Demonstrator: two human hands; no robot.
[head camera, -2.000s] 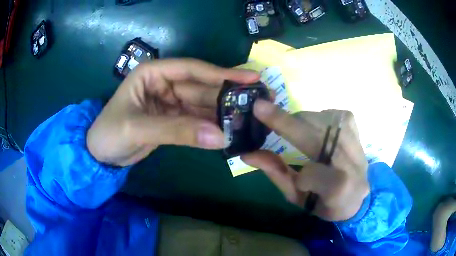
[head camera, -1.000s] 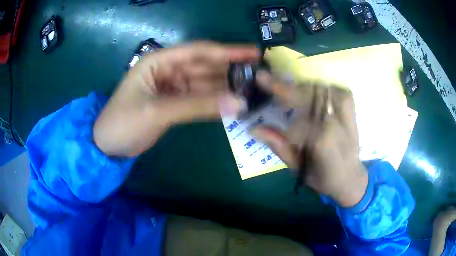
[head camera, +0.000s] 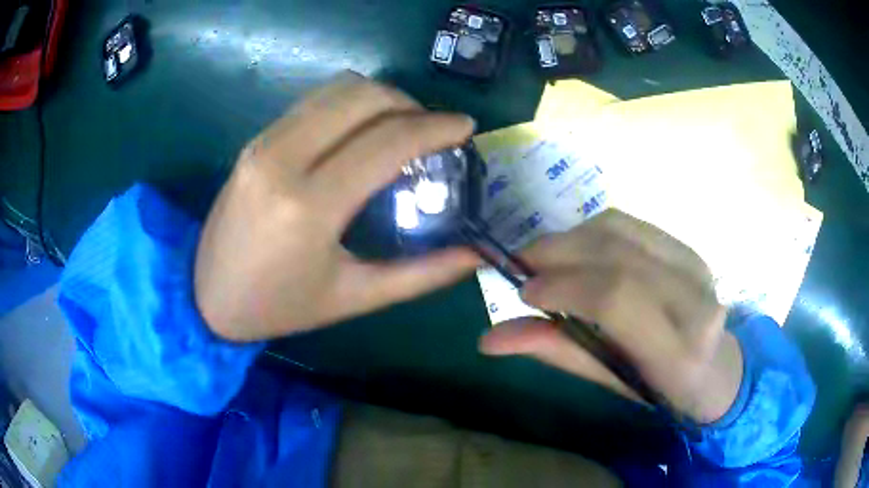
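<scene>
My left hand (head camera: 295, 210) holds a black housing (head camera: 429, 205) at the centre, fingers above and thumb below; bright white patches show inside it. My right hand (head camera: 619, 305) holds dark tweezers (head camera: 572, 324), whose tips reach the housing's right edge. Whether the tips grip anything is not clear. A white backing sheet with blue 3M print (head camera: 534, 181) lies behind and between the hands, partly covered by my right hand. A glaring yellow sheet (head camera: 696, 124) lies with it on the right.
Several black housings (head camera: 469, 43) stand in a row at the top. One smaller unit lies at the upper left (head camera: 121, 50), another by the sheets' right edge (head camera: 810, 154). A red bin (head camera: 29, 86) is at the far upper left. Part of another person's arm (head camera: 854, 448) shows at lower right.
One more housing now lies in the top row, and the one at upper left behind my left hand is no longer seen. My left hand holds a housing; the tweezers now point at it.
</scene>
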